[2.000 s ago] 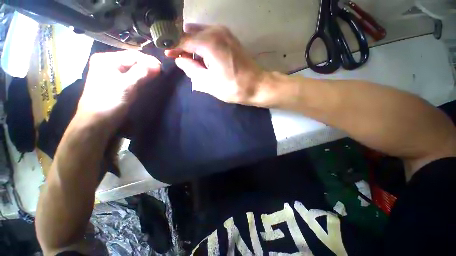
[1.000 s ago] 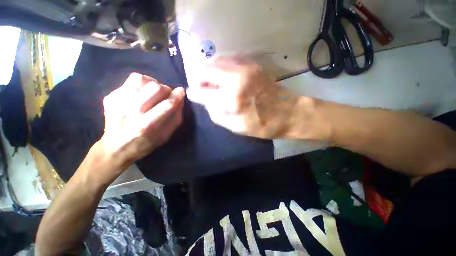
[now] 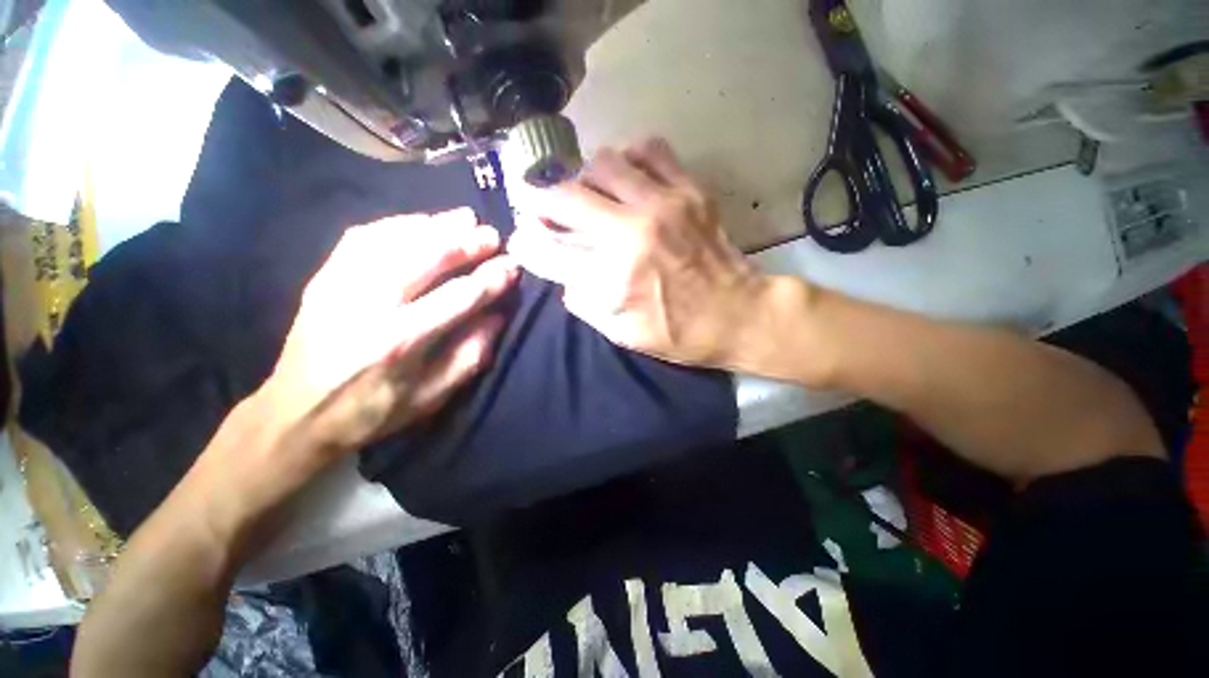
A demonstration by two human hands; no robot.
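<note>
A dark garment piece [image 3: 583, 411] lies on the white machine table and spreads left under the sewing machine head [image 3: 398, 66]. My left hand [image 3: 398, 318] lies on the cloth, fingertips at the fold below the needle area. My right hand [image 3: 650, 258] is at the cloth's right edge, its fingers beside the ridged knob [image 3: 545, 148]. Both hands' fingertips are close together near the small metal presser foot [image 3: 487, 170]. Whether the fingers pinch the cloth or only press it is hard to tell, as glare washes them out.
Black-handled shears [image 3: 868, 179] lie on the table to the right, with a slim red-handled tool [image 3: 935, 133] beside them. Cardboard with yellow tape [image 3: 60, 272] edges the left side. A grey plastic bag [image 3: 272, 636] and red crate [image 3: 948, 510] show below the table.
My left hand has opened from a curled shape and lies flatter. My right hand has moved up beside the knob, covering the shiny disc seen before. The view has shifted, and the cloth is more wrinkled.
</note>
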